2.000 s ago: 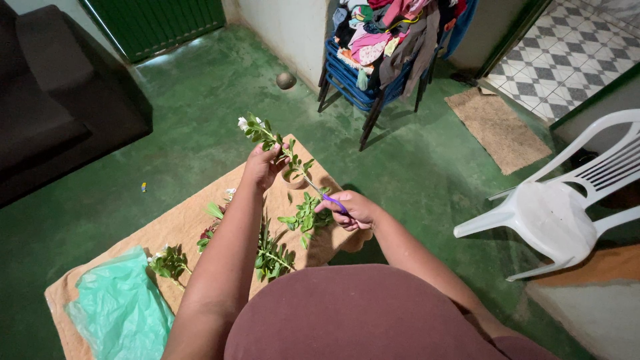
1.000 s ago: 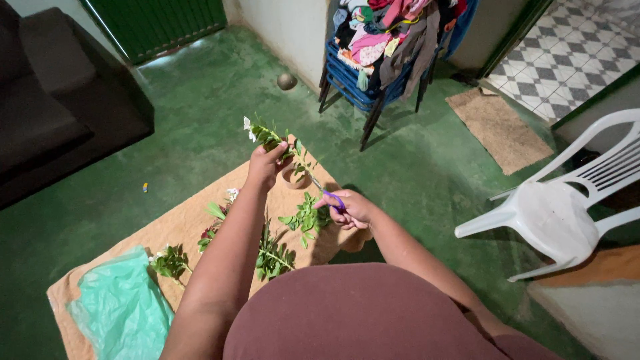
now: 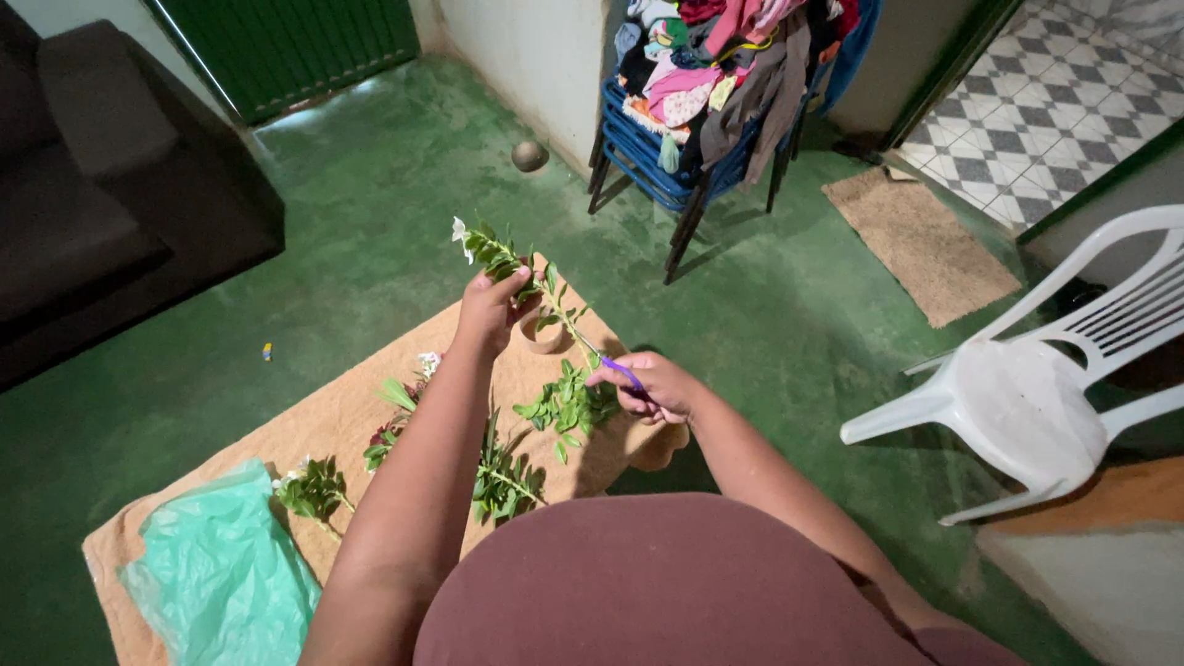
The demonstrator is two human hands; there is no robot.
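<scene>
My left hand grips a leafy stem with a white flower at its tip, held slantwise above the far end of a cloth-covered table. In my right hand are purple-handled scissors, their blades at the lower part of that stem; how far they are parted cannot be told. Below them lies a pile of green leaves. A roll of brown tape stands beside my left hand. More cut flower stems lie near my left forearm, which partly hides them, and another white-flowered sprig is further left.
A green plastic bag lies on the table's left end. Beyond the table are stacked blue chairs heaped with clothes, a round object on the floor and a mat. A white plastic chair stands right, a dark sofa left.
</scene>
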